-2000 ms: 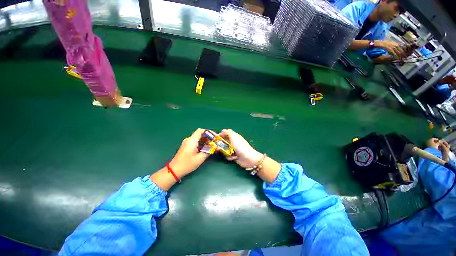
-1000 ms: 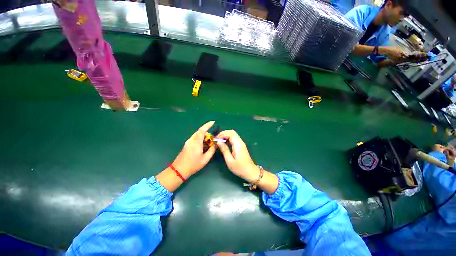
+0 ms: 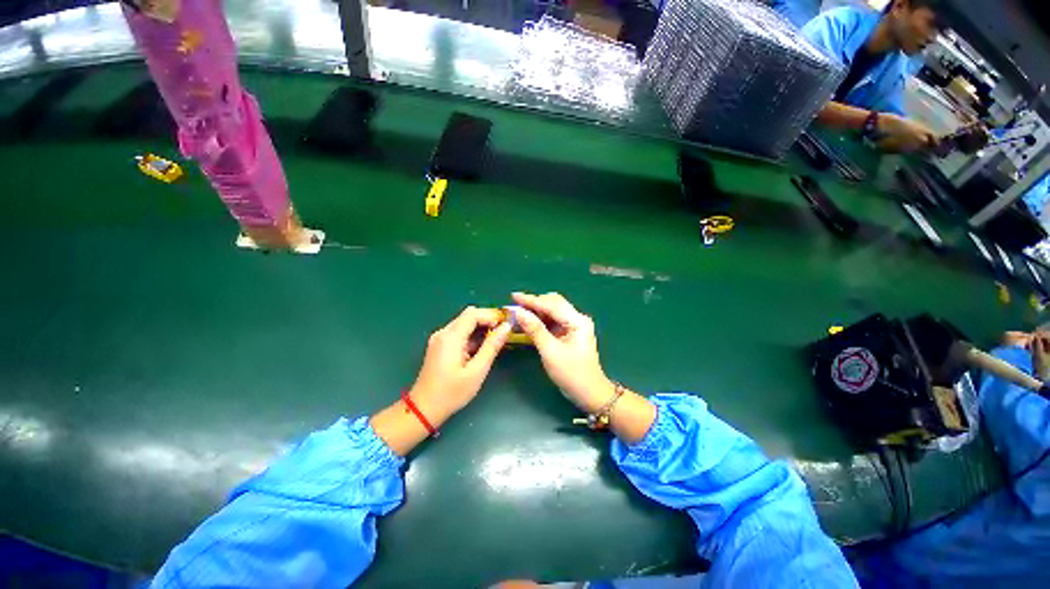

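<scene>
A small yellow unit (image 3: 519, 338) is held between my two hands above the green surface; the fingers hide most of it. A pale piece (image 3: 512, 316) shows between the fingertips at its upper side. My left hand (image 3: 459, 357) grips the unit from the left with thumb and fingers. My right hand (image 3: 560, 347) grips it from the right. The fingertips of both hands nearly touch. Whether the pale piece is joined to the yellow unit cannot be told.
Other yellow units (image 3: 435, 197) lie across the far green surface (image 3: 345, 288), near black flat pieces (image 3: 463, 145). A pink-wrapped post (image 3: 236, 150) stands left. A black boxy device (image 3: 875, 380) stands right. Clear trays (image 3: 737, 78) are stacked behind. Another person (image 3: 869, 69) works at far right.
The unit was turned in my fingers and is now more covered by them. My hands have drawn closer together. The far yellow units and black pieces have shifted slightly left in view.
</scene>
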